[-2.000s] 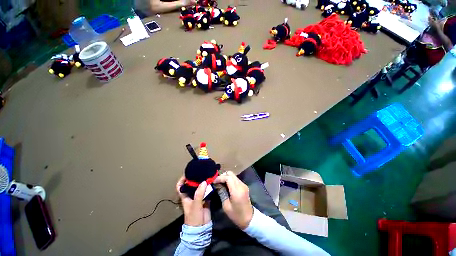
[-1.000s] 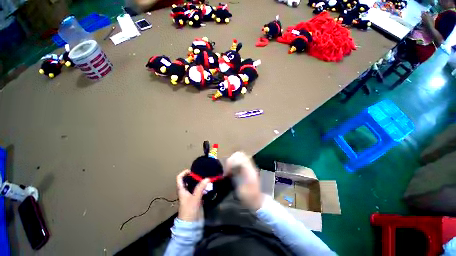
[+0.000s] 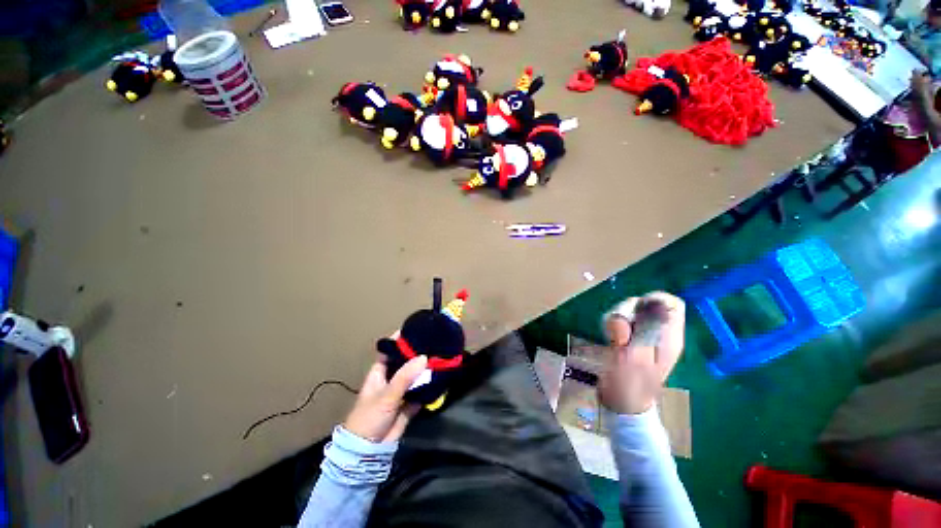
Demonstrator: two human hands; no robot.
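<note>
My left hand (image 3: 384, 400) holds a black plush penguin (image 3: 431, 336) at the table's near edge, above the dark apron. The penguin has a red scarf (image 3: 444, 362), a striped yellow-red party hat (image 3: 454, 305) and an upright black loop (image 3: 437, 293). A white tag shows near my left thumb. A dark thread (image 3: 299, 404) trails over the table to the left of my left hand. My right hand (image 3: 642, 345) is raised to the right of the penguin, over the carton, fingers curled and slightly blurred. Any needle in its fingertips is too small to see.
A penguin pile (image 3: 464, 119) lies mid-table, with a slim white-purple tool (image 3: 537, 230) before it. Red scarf strips (image 3: 722, 93) lie far right, a patterned tub (image 3: 220, 77) far left, a phone (image 3: 57, 403) near left. A carton (image 3: 676, 421) and blue stool (image 3: 774, 306) stand right.
My right hand has moved away from the penguin, out to the right. My left hand still holds the penguin, whose hat now leans more to the right.
</note>
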